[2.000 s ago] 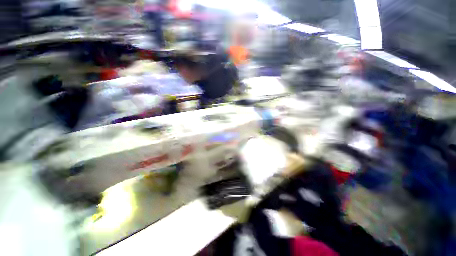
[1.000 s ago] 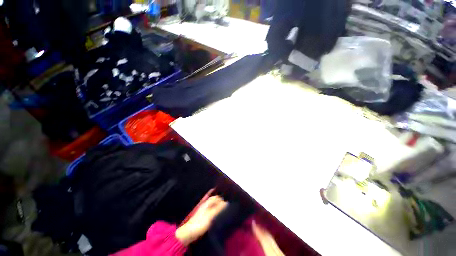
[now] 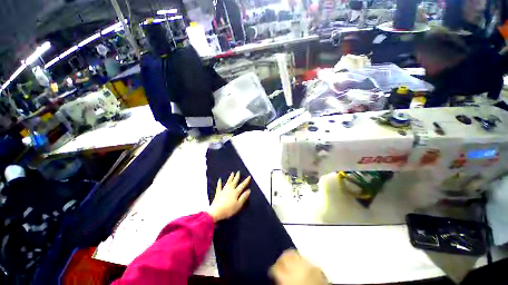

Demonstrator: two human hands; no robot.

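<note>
A long dark cut piece lies on the white machine table, left of the needle, narrow at its far end with a small pale patch there. My left hand lies flat on its upper part with fingers spread. My right hand is blurred at the bottom edge of the picture, at the piece's near right side; its fingers cannot be made out. The white sewing machine with red lettering stands to the right, its needle area lit yellow.
A black glossy tray or packet lies at the table's right. Dark cloth hangs behind left, beside a clear plastic bag. A long dark cloth runs along the table's left edge. Red cloth is below. A person sits behind the machine.
The view has swung from the floor pile at left back to the table. My left hand has moved from the dark pile onto the table, where the dark piece now lies.
</note>
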